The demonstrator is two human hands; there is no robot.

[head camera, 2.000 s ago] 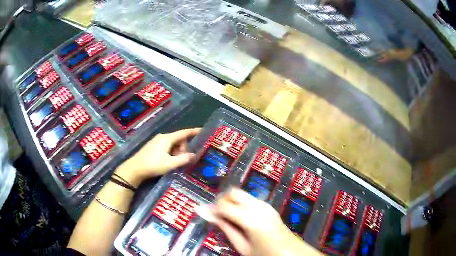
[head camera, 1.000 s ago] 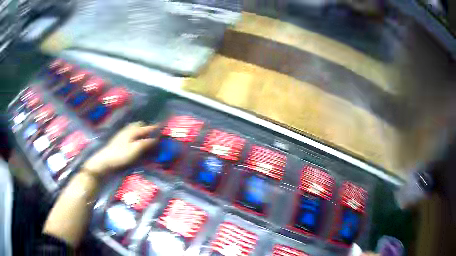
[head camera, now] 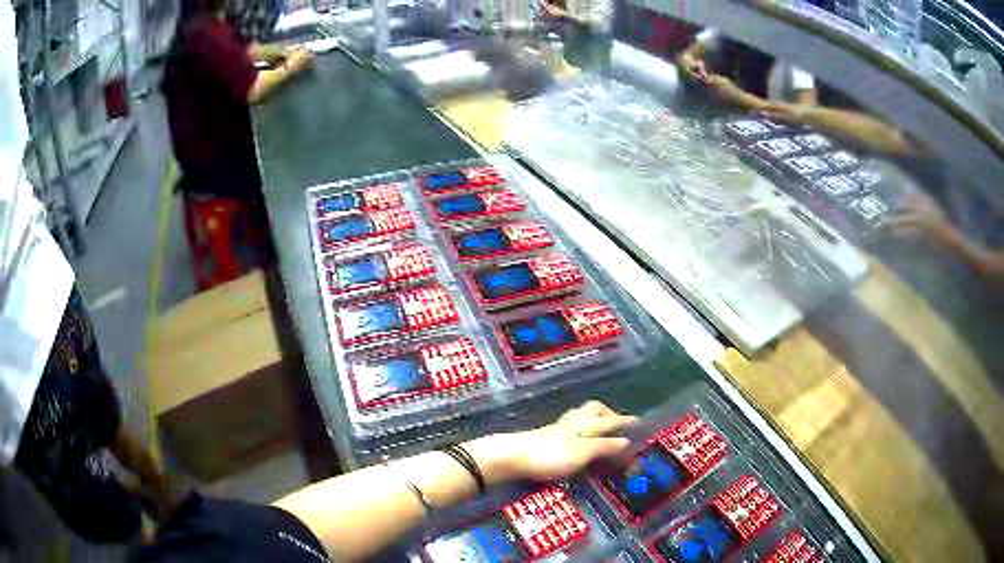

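My left hand (head camera: 578, 440) reaches in from the bottom and rests at the upper left corner of the near clear tray (head camera: 705, 409). Its fingers are spread beside a red keypad phone (head camera: 664, 466), with nothing seen held in them. The near tray holds several red phones, screens and keys up, and is cut off by the bottom edge. Another clear tray (head camera: 413, 423) lies beyond it, with red phones (head camera: 418, 371) in two rows. My right hand is out of the picture.
A white strip (head camera: 628, 264) edges the dark green bench (head camera: 319, 110). Beyond lie a grey board (head camera: 760, 297) with clear film and plywood (head camera: 815, 407). A person (head camera: 209, 99) stands far left, near a carton (head camera: 220, 368). Other people's arms (head camera: 870, 132) show across.
The view has swung left and up, showing the far tray fully and the aisle. My right hand, earlier over the near tray with something white, is gone. My left hand stays by the tray's corner.
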